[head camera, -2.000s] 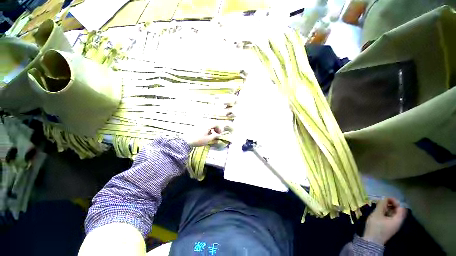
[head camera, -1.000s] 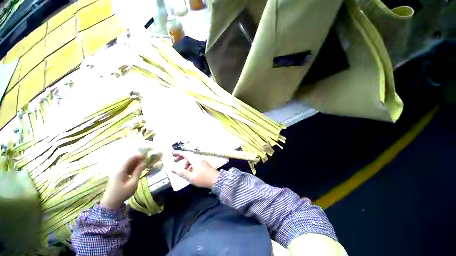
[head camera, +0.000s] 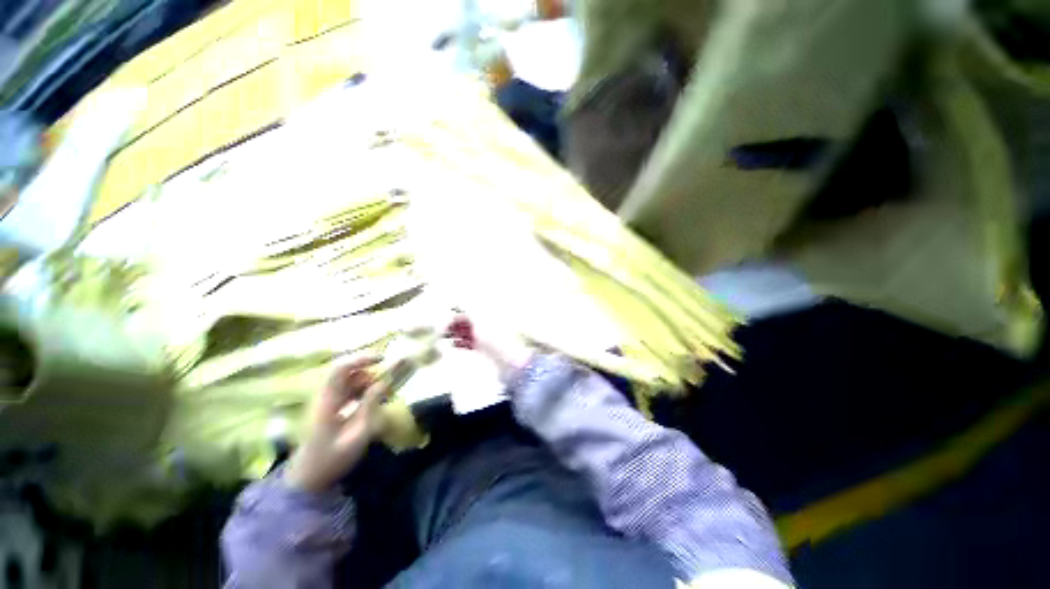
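The frame is blurred. My left hand (head camera: 334, 428) is at the table's front edge, fingers bent around a pale yellow strap end (head camera: 400, 366); a short strap loop (head camera: 403, 428) hangs beside it. My right hand (head camera: 489, 343) is just to the right over the white work board (head camera: 478, 389), its fingertips reddish and close to the strap end; whether they hold anything is too blurred to tell. The thin-handled tool with a dark head cannot be made out. A strap row (head camera: 311, 259) lies behind and left of my hands.
A thick loose strap bundle (head camera: 622, 288) lies right of the board. Unfinished olive-tan bag bodies (head camera: 737, 213) stand at the right; another rolled shape (head camera: 98, 391) is at the left edge. Flat yellow-tan panels (head camera: 230, 86) lie at far left. A yellow floor line (head camera: 910, 477) shows at lower right.
The view swung right, then slightly back left. My right hand came from the far right beyond the bundle to beside my left hand, covering the tool's place. My left hand stays near the strap ends.
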